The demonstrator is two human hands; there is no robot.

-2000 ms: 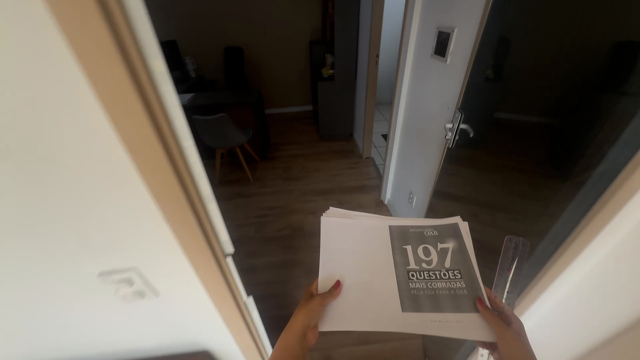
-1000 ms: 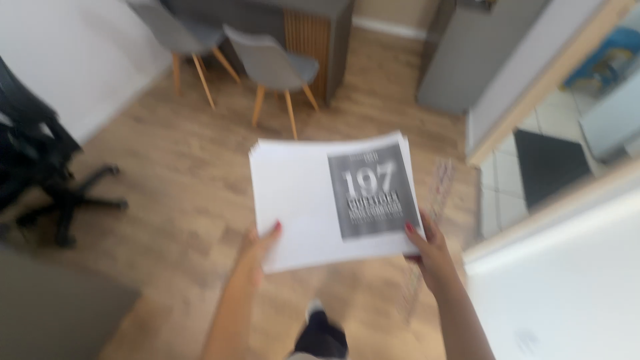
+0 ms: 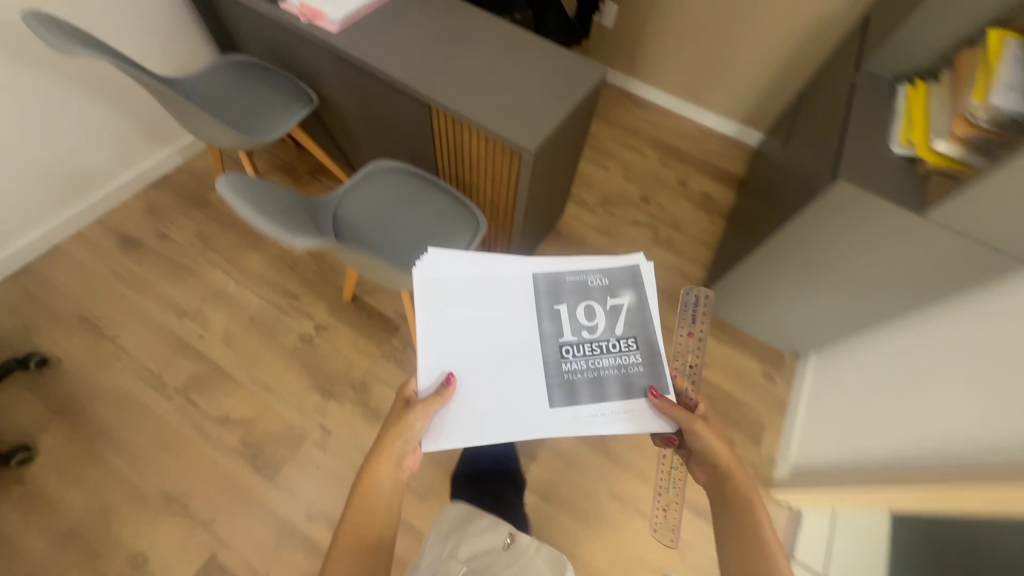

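Note:
A stack of white paper sheets (image 3: 480, 352), its top sheet printed with a dark cover panel on the right half, is held level before me. My left hand (image 3: 420, 416) grips its lower left edge, thumb on top. At the lower right corner, my right hand (image 3: 688, 428) pinches the stack with the thumb above and also holds a clear plastic ruler (image 3: 692, 344). The ruler sticks out beside the stack, above and below that hand, and shows small coloured spots. The fingers under the sheets are mostly hidden.
Two grey chairs with wooden legs (image 3: 408, 208) (image 3: 248, 100) stand at a grey desk (image 3: 480, 72) with a slatted wooden panel. At right, a grey cabinet (image 3: 864, 256) holds yellow and white folders or books (image 3: 928, 120). Chair casters (image 3: 24, 364) show at far left.
The view has moved a lot, from a doorway into the room, closer to the desk and chairs. Both hands keep hold of the stack throughout.

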